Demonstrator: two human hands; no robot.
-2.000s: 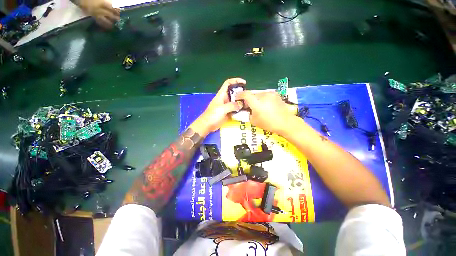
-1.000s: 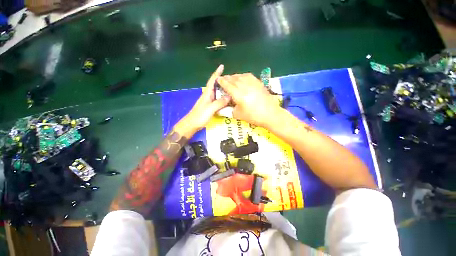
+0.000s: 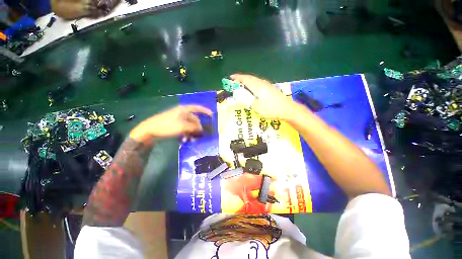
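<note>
My right hand [image 3: 266,98] is over the upper part of the blue and yellow poster [image 3: 329,167], its fingers closed on a small green circuit board [image 3: 231,85]. My left hand [image 3: 175,123] is at the poster's left edge, blurred, with its fingers on a dark housing [image 3: 206,125]. Several loose black housings [image 3: 253,147] and grey-sided pieces [image 3: 264,188] lie on the lower middle of the poster. A black cable [image 3: 309,101] lies blurred to the right of my right hand.
Board-and-cable piles stand at the left [image 3: 76,132] and right [image 3: 423,96]. Scattered units [image 3: 181,72] lie on the green surface [image 3: 243,45] beyond. Another person's hand [image 3: 101,7] is at the far left bench. An open carton [image 3: 147,227] is below left.
My hands have parted: the left moved left and down to a housing, the right now has the green board that stood by the poster's top edge. The unit they held together is gone from them.
</note>
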